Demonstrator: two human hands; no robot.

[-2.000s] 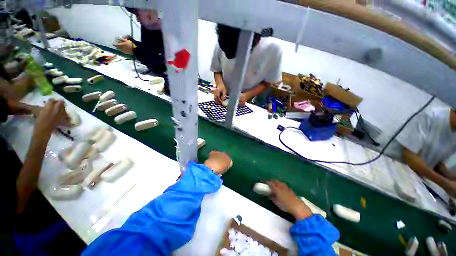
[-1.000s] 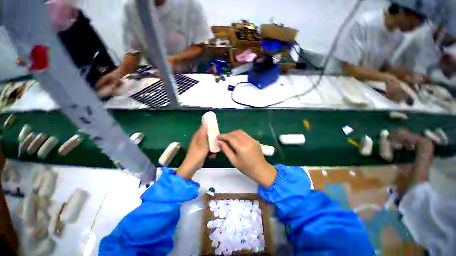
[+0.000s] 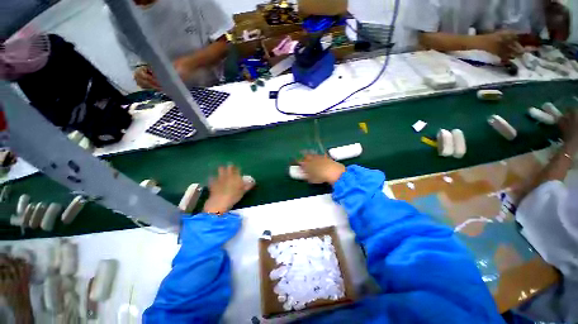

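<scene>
My left hand (image 3: pixel 227 188) is blurred over the near side of the green conveyor belt. A cream product housing (image 3: pixel 248 181) lies at its right side; whether the fingers still hold it cannot be told. My right hand (image 3: pixel 321 168) reaches over the belt with its fingers on the right end of another cream housing (image 3: pixel 296 171), partly hidden by them. A further housing (image 3: pixel 345 150) lies just beyond my right hand. The open cardboard parts box (image 3: pixel 263 278), full of small translucent white pieces (image 3: pixel 307 269), stands on the white bench between my blue sleeves.
A slanted grey-white post (image 3: pixel 95 168) stands left of my left hand. More housings lie along the belt (image 3: pixel 405 136) on both sides. A neighbour's hand and pale sleeve are at right by a brown and blue mat (image 3: pixel 507 253). Other workers sit opposite.
The housing held upright between both hands is no longer raised. My hands have parted and lowered to the belt, the right onto another housing. The view has shifted and tilted.
</scene>
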